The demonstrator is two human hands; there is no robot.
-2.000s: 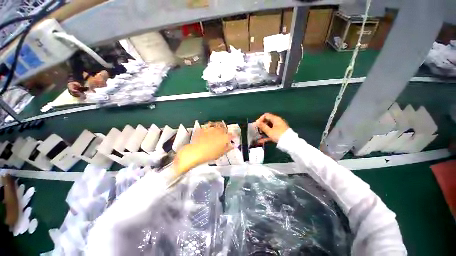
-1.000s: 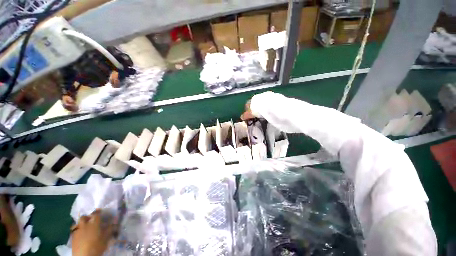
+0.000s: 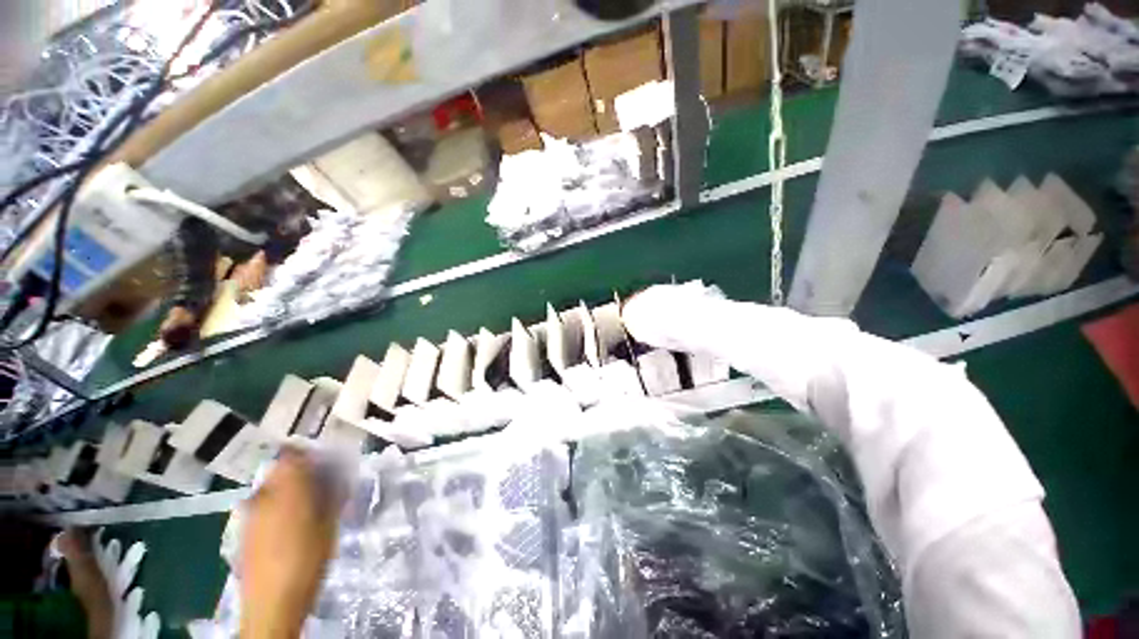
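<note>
A row of open white cartons (image 3: 456, 365) with raised flaps stands along the green belt; some show dark contents. My left hand (image 3: 290, 518), blurred, is at the near side of the row with a white wrapped piece (image 3: 330, 469) at its fingertips. My right arm reaches over the right end of the row; its white sleeve hides nearly all of my right hand, so its grip does not show. White wrapped pieces on clear pocketed trays (image 3: 481, 524) lie in front of me. A large clear bag (image 3: 737, 537) with dark contents lies to their right.
A grey post (image 3: 868, 162) and a hanging cord (image 3: 776, 187) stand beyond my right arm. More cartons (image 3: 999, 256) are at the right on the belt. Another person's hand (image 3: 85, 568) is at lower left by white pieces. A red sheet (image 3: 1115, 350) is at the right edge.
My left hand has gone from the cartons to the white pile, then up towards the row with a white piece. My right sleeve now covers my right hand. The view has shifted.
</note>
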